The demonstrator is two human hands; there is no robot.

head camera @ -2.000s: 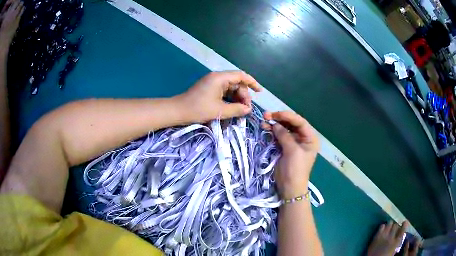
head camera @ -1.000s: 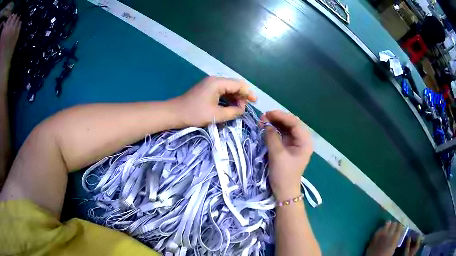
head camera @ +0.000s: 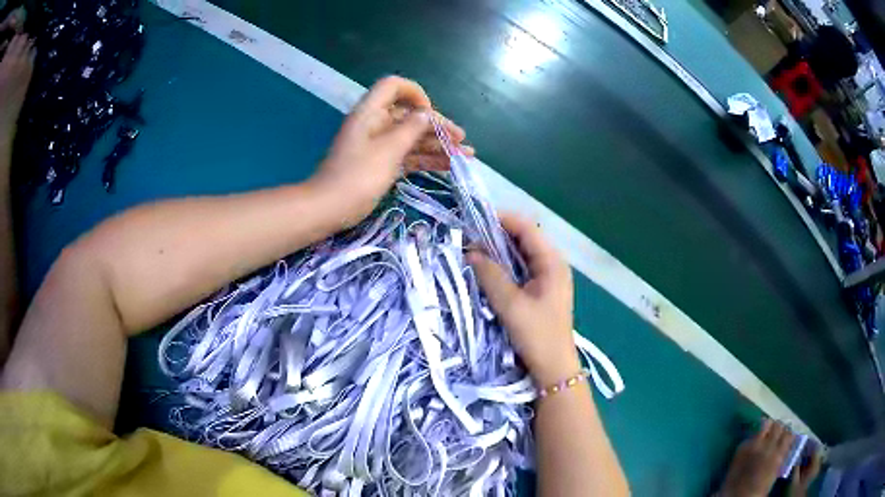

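Note:
A large tangled strap pile point(head camera: 359, 359) of white to pale lilac ribbon loops lies in front of me on the blue-green bench. My left hand point(head camera: 403, 131) is raised above the pile's far end and pinches the thin cord ends of some wrist straps point(head camera: 471, 189). Those straps run down at a slant to my right hand point(head camera: 519, 281). My right hand is at the pile's upper right edge, with its fingers around the lower part of the same straps. How many straps are held cannot be told.
A whitish edge strip point(head camera: 621, 296) separates the bench from the dark green conveyor belt point(head camera: 621, 155). Black cables point(head camera: 82, 87) are heaped at the left beside another person's hand. Another person's hands hold a small white item point(head camera: 794, 454) at lower right. Blue-wrapped items point(head camera: 839, 189) lie beyond the belt.
My left hand has moved up and left, away from my right hand. Straps now stretch between the two hands. My right hand has moved slightly down and left.

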